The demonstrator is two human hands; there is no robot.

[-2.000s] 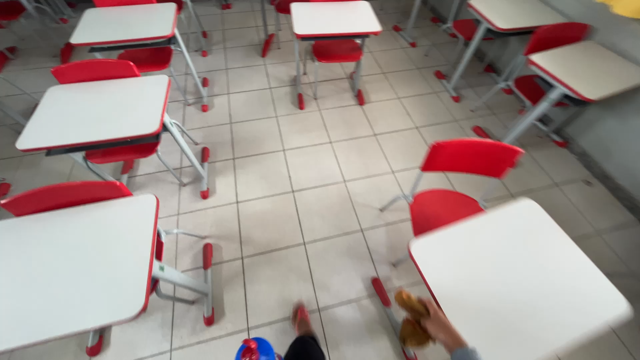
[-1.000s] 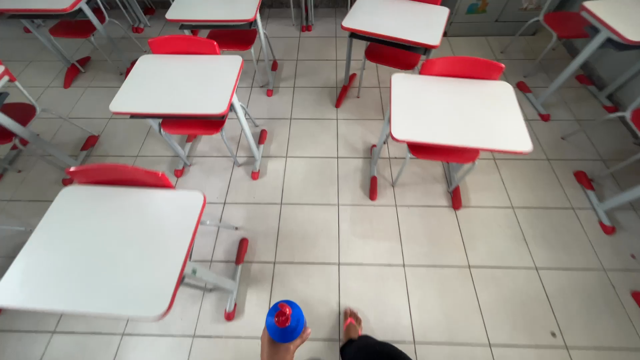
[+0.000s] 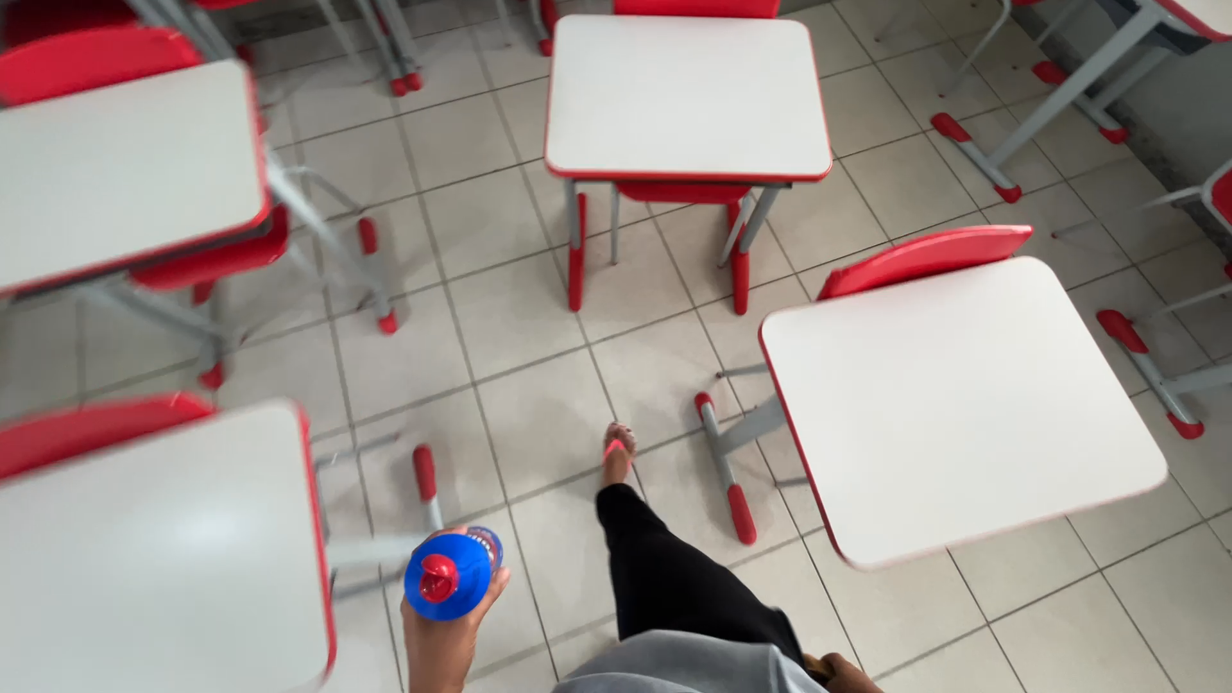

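Note:
My left hand (image 3: 448,640), low and left of the middle, is closed around a bottle (image 3: 450,576) with a blue top and a red cap, held upright beside the near left desk. At the bottom edge, right of my grey shirt, part of my right hand (image 3: 849,674) shows, closed on a brownish-yellow object (image 3: 818,666) that is mostly hidden; what it is cannot be told. My leg in black trousers and a foot in a pink-strapped flip-flop (image 3: 619,443) reach forward on the tiled floor.
White-topped school desks with red edges stand around me: near left (image 3: 144,558), far left (image 3: 115,173), ahead (image 3: 688,96) and right (image 3: 962,414). A red chair (image 3: 929,258) is behind the right desk. Desk feet (image 3: 741,515) stick out over the floor tiles. A wall runs along the right.
The view has shifted greatly as I walk among the desks. The bottle, held at the bottom edge a second ago, now shows with more of my left hand. My right hand has come back into view.

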